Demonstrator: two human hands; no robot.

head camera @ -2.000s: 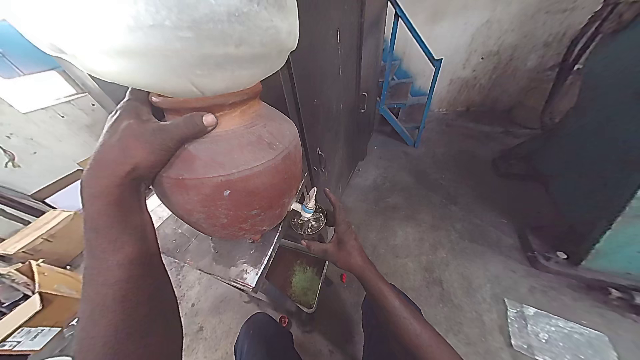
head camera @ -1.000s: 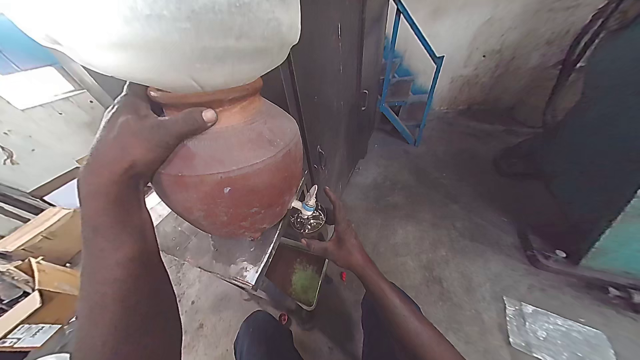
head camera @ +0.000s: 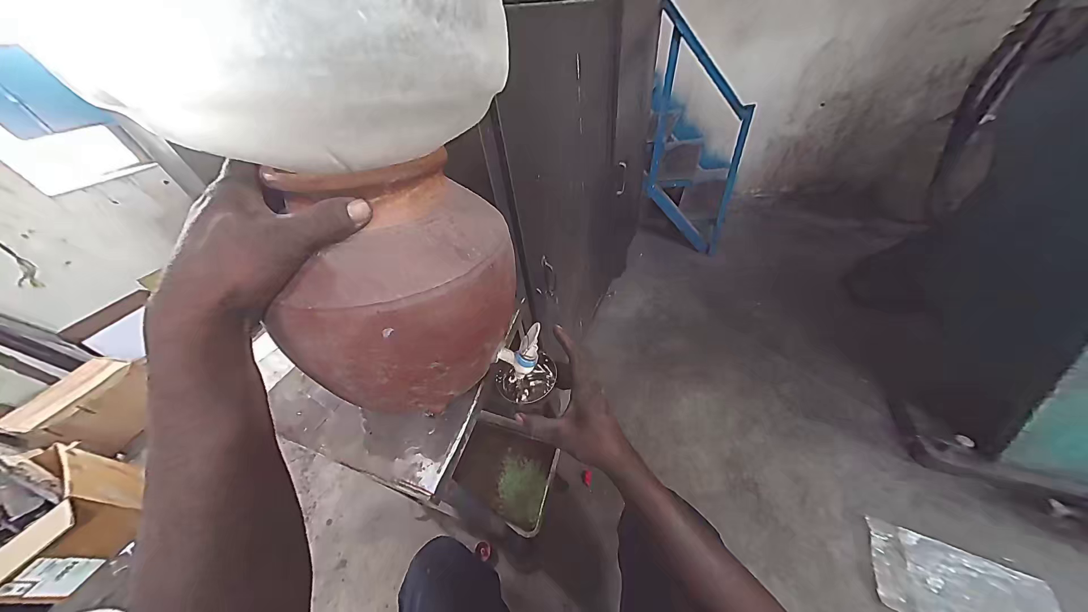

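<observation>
A round red-brown clay pot (head camera: 399,314) stands on a metal-topped stand (head camera: 408,450), with a large whitish container (head camera: 323,76) resting over its mouth. My left hand (head camera: 246,238) grips the pot's neck and shoulder, the thumb lying along the shoulder. Low on the pot's right side is a white plastic tap (head camera: 524,357) with a blue ring. Below the tap spout is a shiny metal cup (head camera: 527,387), and my right hand (head camera: 582,416) is around its right side, thumb and fingers spread. The cup's underside is hidden.
Beneath the tap sits a rectangular tray (head camera: 548,501) with green matter inside. Dark metal cabinets (head camera: 561,153) rise behind the pot. Blue-railed steps (head camera: 705,153) are farther back. Opened cardboard boxes (head camera: 93,484) lie at left, and a flat silvery sheet (head camera: 952,569) on the floor at right.
</observation>
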